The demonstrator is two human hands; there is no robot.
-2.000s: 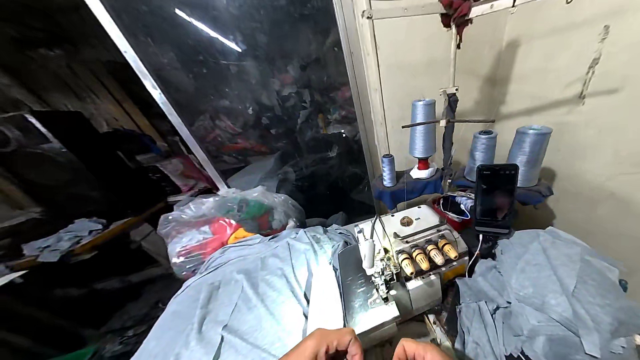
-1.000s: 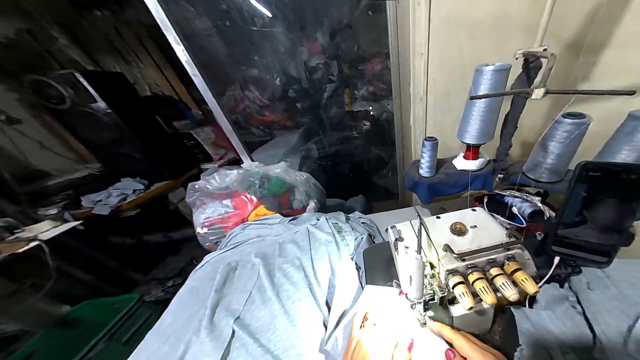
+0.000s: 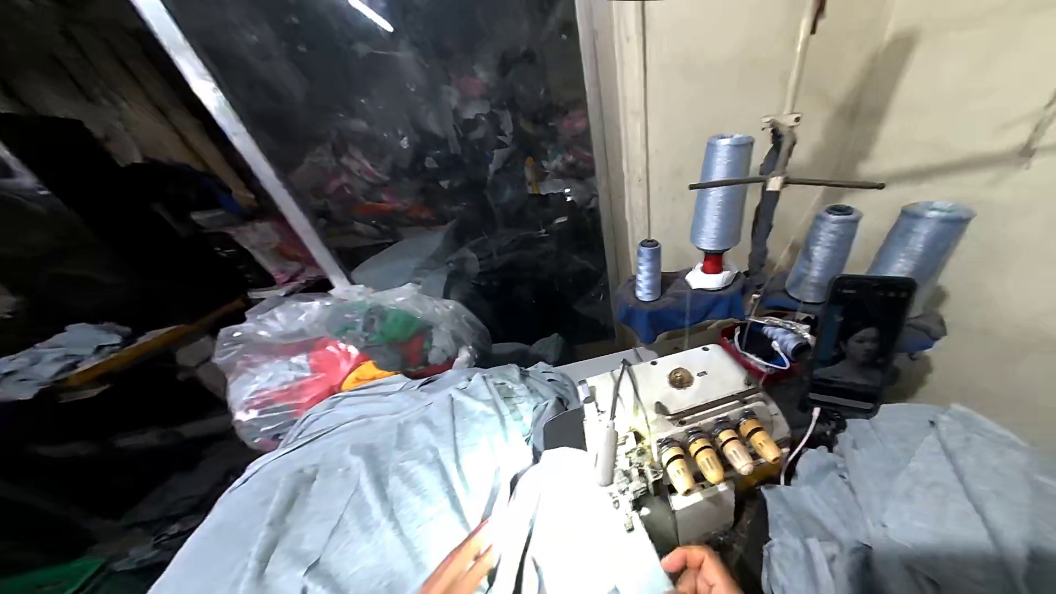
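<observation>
An overlock sewing machine (image 3: 693,388) with a white top and several tan tension knobs (image 3: 718,454) stands right of centre. Brightly lit pale fabric (image 3: 569,528) lies at its presser foot area. My left hand (image 3: 464,563) rests flat on the left part of this cloth, fingers apart, at the bottom edge. At the right edge of the lit piece, below the machine, is my right hand (image 3: 700,569), thumb and fingers bent close together at the cloth; whether they pinch it is unclear. A heap of light blue-grey fabric (image 3: 371,478) spreads to the left.
Thread cones (image 3: 722,194) and a small spool (image 3: 648,271) stand behind the machine. A phone (image 3: 862,346) is upright at the right, above more grey fabric (image 3: 916,495). A clear plastic bag (image 3: 280,371) of coloured cloth lies left. A dark glass panel (image 3: 462,165) is behind.
My left hand has moved left, away from the presser foot area where the hands were a second ago. Lit pale fabric now lies in front of the machine. The view has shifted.
</observation>
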